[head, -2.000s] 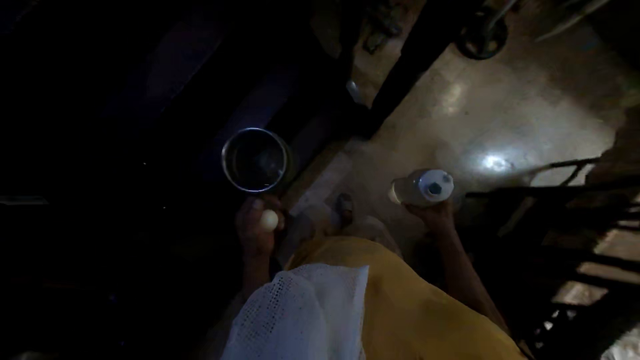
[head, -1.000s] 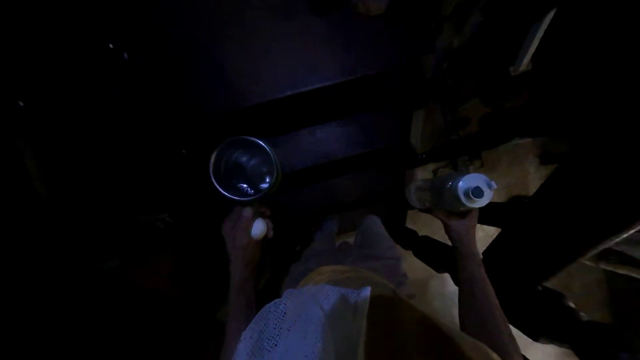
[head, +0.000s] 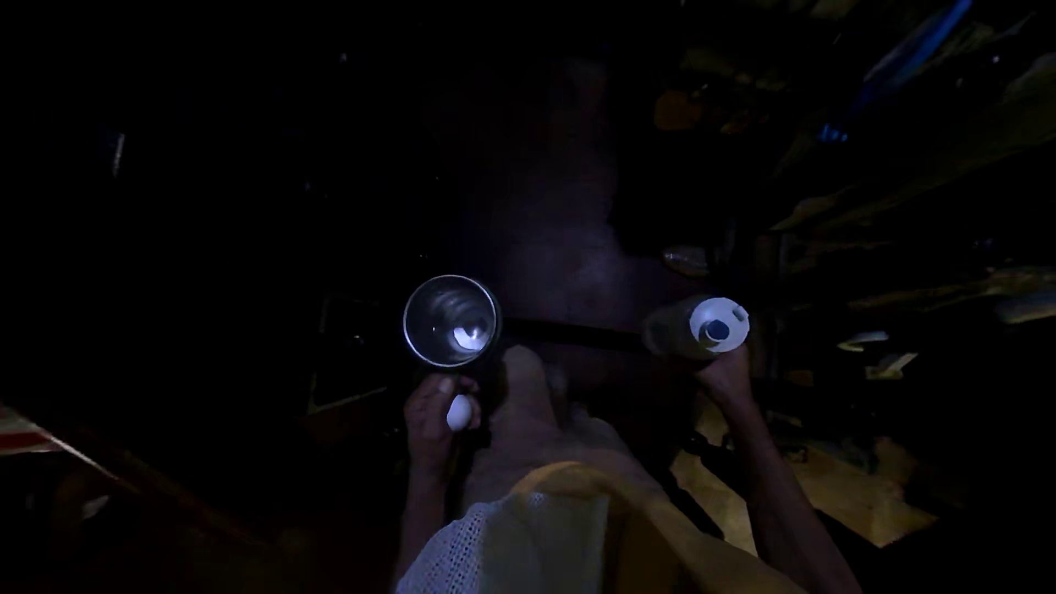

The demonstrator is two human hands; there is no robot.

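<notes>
My left hand (head: 437,412) is closed around a white egg-shaped object (head: 459,412), just below a round metal vessel (head: 452,321) with a shiny rim. Whether this hand also grips a handle of the vessel is too dark to tell. A pale reflection shows inside the vessel. On the right, my right hand (head: 726,371) holds a cylindrical container (head: 685,328) whose white round top (head: 726,318) has a dark round spot. The two hands are apart, at either side of my legs.
Darkness hides most of the surroundings. A lit patch of floor (head: 858,487) shows at the lower right. Dim, unclear objects lie along the right side, one with a blue strip (head: 916,54). At the far left is a red and white edge (head: 33,437).
The view has turned away from the bright floor into a darker area. Both hands still hold their things. The inside of the metal vessel now shows a bright reflection.
</notes>
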